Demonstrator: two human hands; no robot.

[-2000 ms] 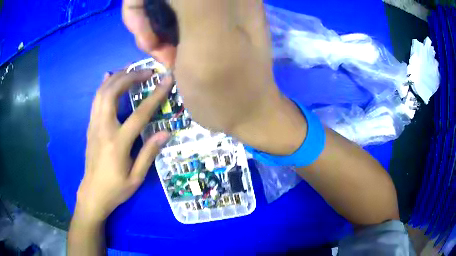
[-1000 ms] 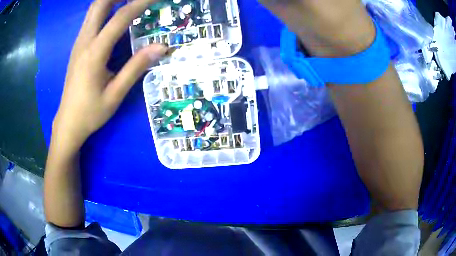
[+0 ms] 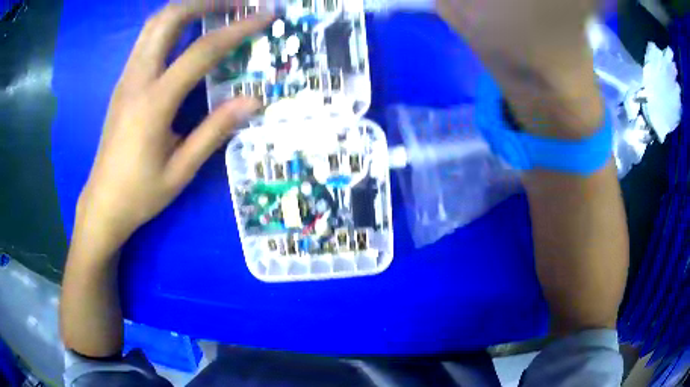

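Two open white housings lie one beyond the other on the blue corrugated sheet (image 3: 318,317). The near housing (image 3: 321,264) shows a green circuit board (image 3: 265,208), a yellow-white transformer (image 3: 291,208) and a black block (image 3: 365,205). The far housing (image 3: 359,87) is cut off by the top edge. My left hand (image 3: 163,125) rests with spread fingers on the far housing's left side. My right hand (image 3: 522,45) is blurred at the top right, its fingers cut off or hidden, so whether it holds anything cannot be told.
A clear plastic bag (image 3: 446,181) lies right of the near housing, by its white cord stub (image 3: 397,157). A crumpled white bundle (image 3: 660,94) and more bag film lie at the far right. Stacked blue sheets (image 3: 658,264) stand at the right edge. Dark bench (image 3: 26,166) shows at left.
My right hand has moved off the far housing to the right; the black tool once in it is out of sight. My left hand stays on the far housing. The view has shifted.
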